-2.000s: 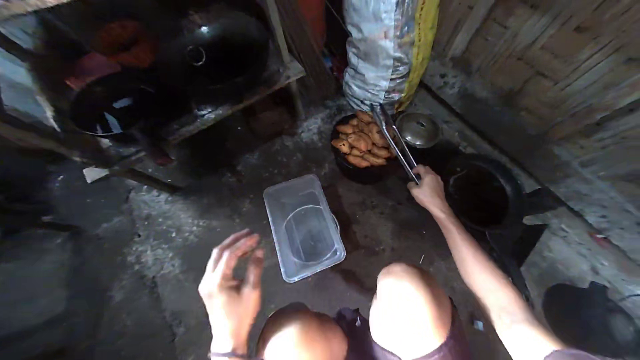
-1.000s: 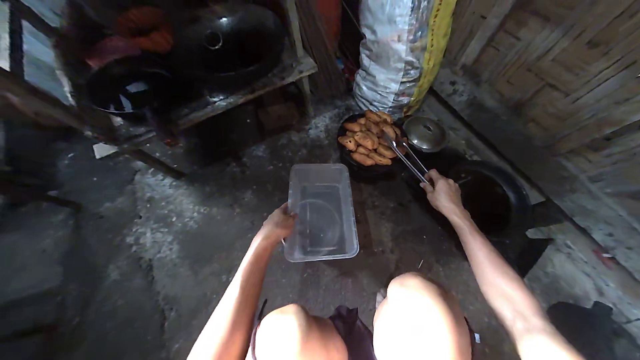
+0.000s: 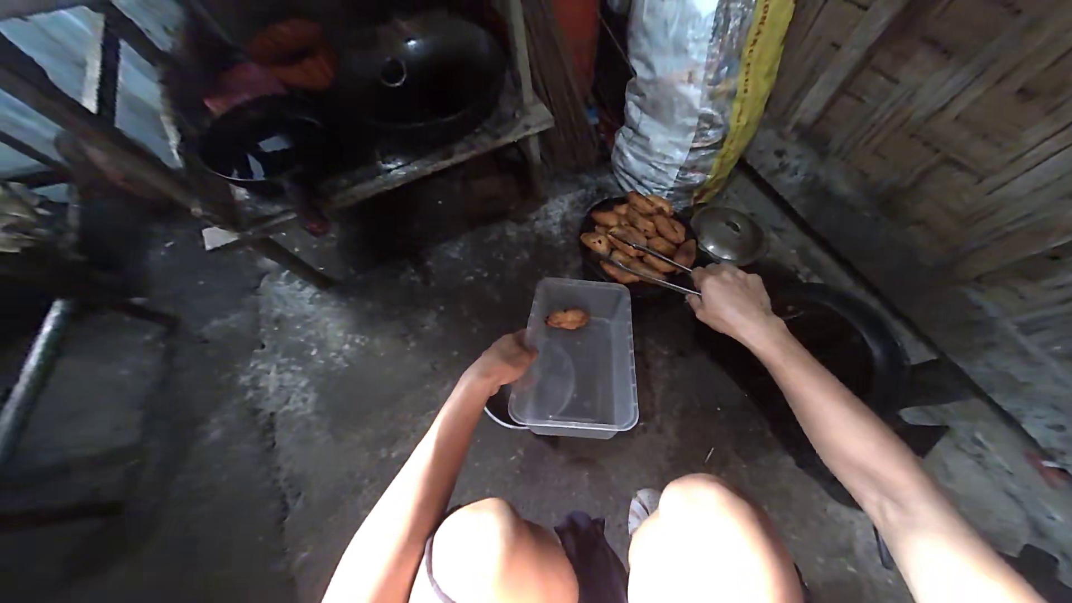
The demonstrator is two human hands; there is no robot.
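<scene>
My left hand grips the left rim of a clear plastic container, held in front of my knees. One browned fried piece of food lies inside, near the container's far left corner. In my right hand is a pair of metal tongs, whose tips reach into the dark bowl of fried pieces. Those pieces are heaped up, and whether the tongs pinch one cannot be told. Partly hidden under the container, a pale curved rim shows.
A metal lid lies right of the bowl, with a large filled sack behind. The wide dark pan sits beneath my right forearm. At upper left, a wooden stand bears dark pans. A woven wall bounds the right.
My left hand first hovered apart from the container, then took hold of its rim. A fried piece now lies in the container, which was bare inside a second ago. The tongs remain at the bowl.
</scene>
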